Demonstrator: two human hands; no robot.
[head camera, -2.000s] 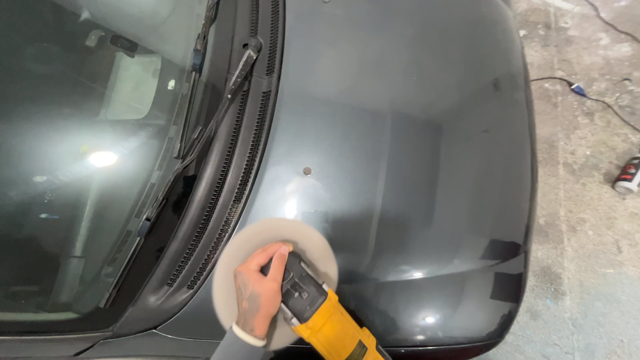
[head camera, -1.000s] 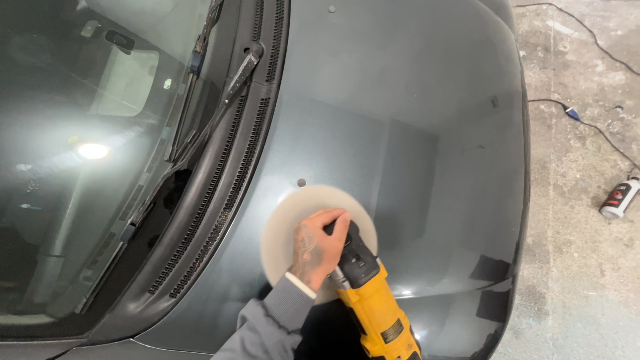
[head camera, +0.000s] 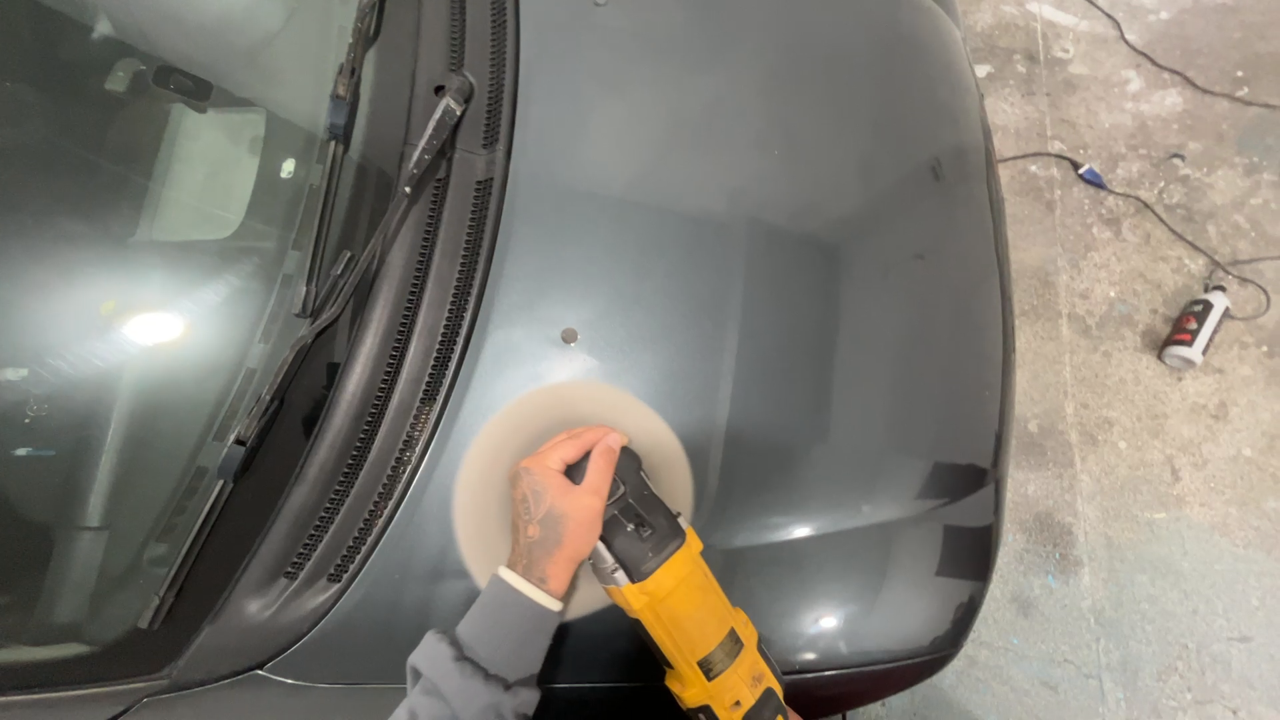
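Observation:
My left hand, in a grey sleeve, is closed on the front of a yellow and black rotary polisher. Beneath it, the round pale pad is blurred by spinning and lies over the dark grey car hood. The pad covers hood paint just below a small round hole. A sliver of skin, probably my right hand, shows beside the polisher body at the bottom edge; its grip is hidden.
Left of the hood are the cowl vent grille, a wiper arm and the windshield. On the concrete floor at right lie a bottle and a cord with a blue connector.
The polisher and my left hand first moved right and up across the hood, closer to the hole, then back a little left and down. My left hand stayed on the tool.

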